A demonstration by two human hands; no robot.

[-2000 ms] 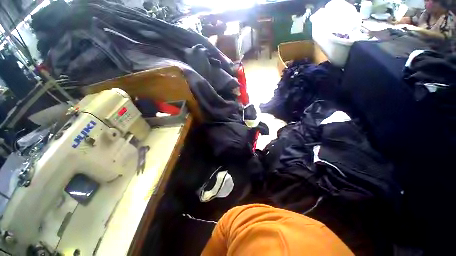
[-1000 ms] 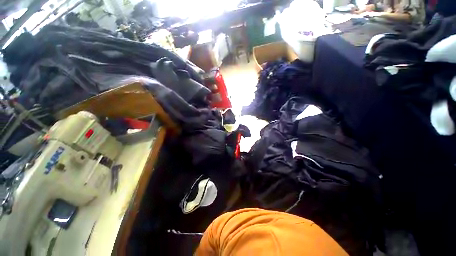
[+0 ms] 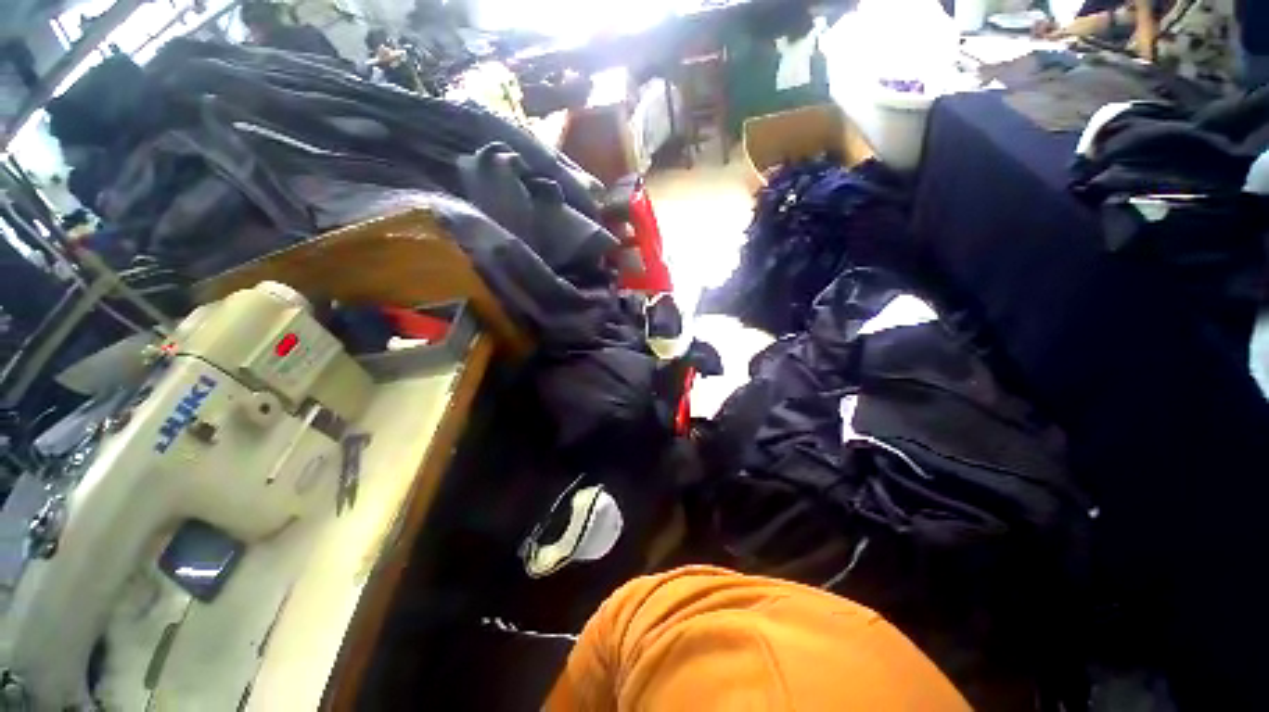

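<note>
Neither of my hands is in the picture. A heap of black garments [image 3: 932, 431] with white pieces lies in front of me, right of centre. Another dark garment with a white and cream oval piece [image 3: 596, 524] lies between the heap and the machine table. The cream-white JUKI sewing machine [image 3: 209, 417] stands at the left on its pale table [image 3: 404, 431]. Small dark thread snips [image 3: 349, 473] show beside the machine head. An orange-clad part of a body [image 3: 752, 647] fills the bottom centre.
Grey-black cloth [image 3: 334, 153] is piled behind the machine, over a wooden board. A carton [image 3: 807, 139] and dark blue cloth [image 3: 821, 230] stand further back. A navy-covered table [image 3: 1030, 251] runs along the right with dark garments [image 3: 1183, 181]. A person's arm shows at the top right.
The view swung right, then partly back left, so things shifted left and then right in the picture. The garments and machine appear unmoved. No hand appears in any frame.
</note>
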